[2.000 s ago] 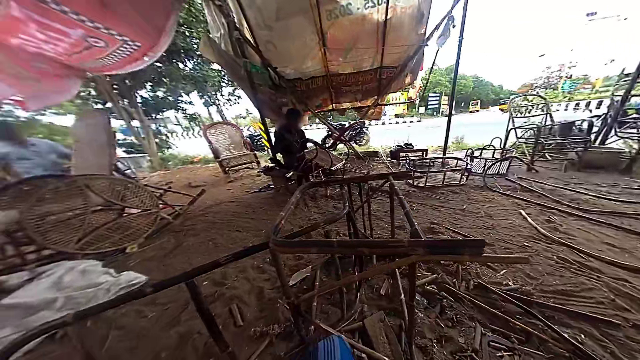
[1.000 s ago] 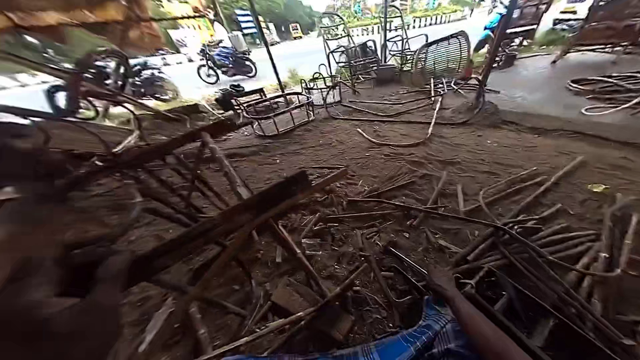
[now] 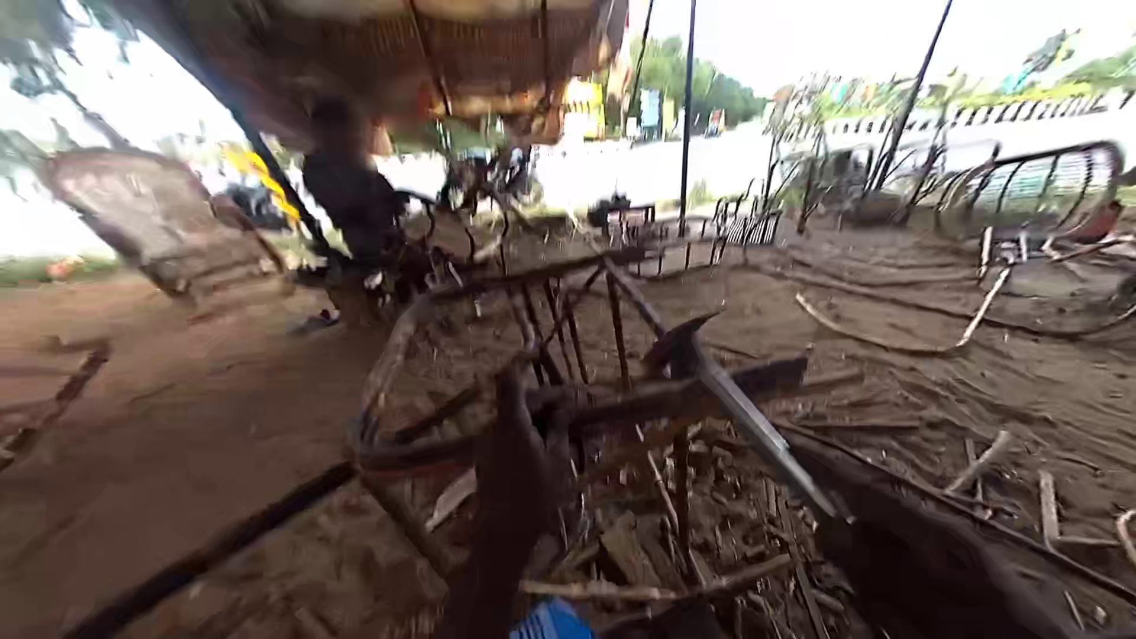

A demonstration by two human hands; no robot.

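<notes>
A frame of bent cane poles stands in front of me, with a dark wooden bar lying across it. My left hand is closed around the near side of the frame at the bar's left part; motion blur hides the exact finger hold. At the lower right, my right hand grips a hammer-like tool by the end of its metal shaft. The tool's dark, curved head is over the bar, right of my left hand; whether they touch cannot be told.
Wood offcuts and sticks litter the ground below the frame. A long pole runs to the lower left. A person sits beyond, near a wicker chair. Curved canes and chair frames lie to the right.
The right hand, low among the sticks a second ago, is now raised with the tool over the bar. The view has swung right and then back left.
</notes>
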